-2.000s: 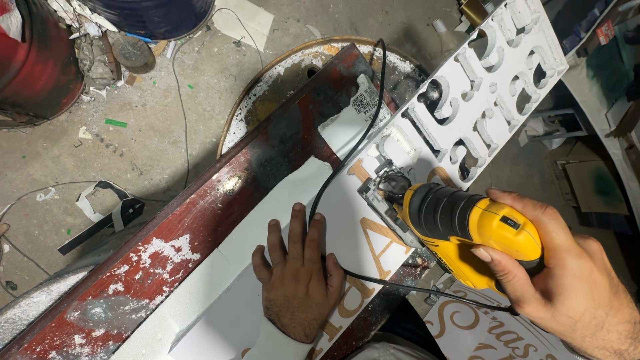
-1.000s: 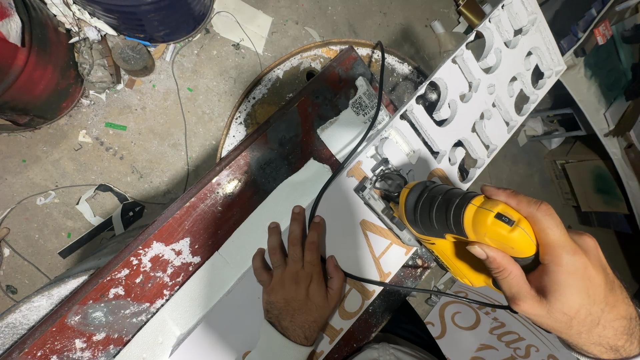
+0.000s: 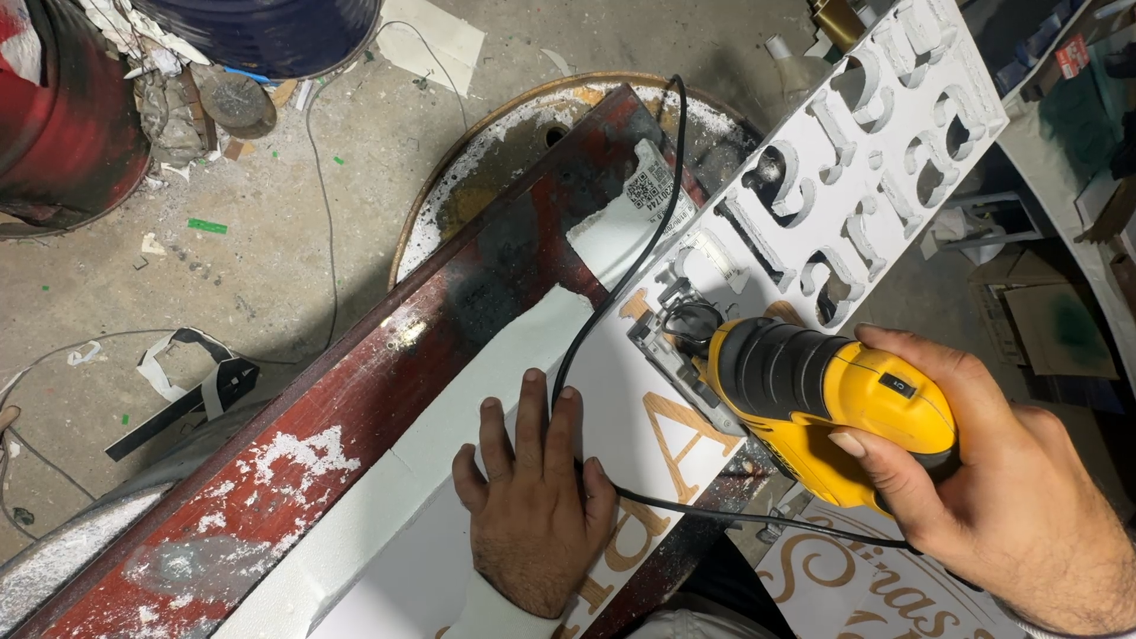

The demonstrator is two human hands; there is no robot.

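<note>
My right hand (image 3: 985, 461) grips a yellow and black jigsaw (image 3: 825, 382), whose metal base rests on a white sheet (image 3: 612, 390) marked with wood-coloured letters. The blade is hidden by the tool's front. My left hand (image 3: 537, 506) lies palm down on the sheet, fingers slightly spread, with the black power cord (image 3: 652, 248) passing beside its fingers. Beyond the jigsaw, the sheet's far part (image 3: 852, 169) has letter-shaped openings with rough edges. Under the sheet lies a pale foam layer (image 3: 426, 426) on a red, paint-worn beam (image 3: 355, 382).
The beam's far end lies over a round drum top (image 3: 444, 195). A red drum (image 3: 67, 124) and a blue drum (image 3: 266, 31) stand at the upper left. Scraps and thin cables lie on the concrete floor. Another lettered sheet (image 3: 825, 568) is below the jigsaw. Shelving (image 3: 1056, 169) stands at the right.
</note>
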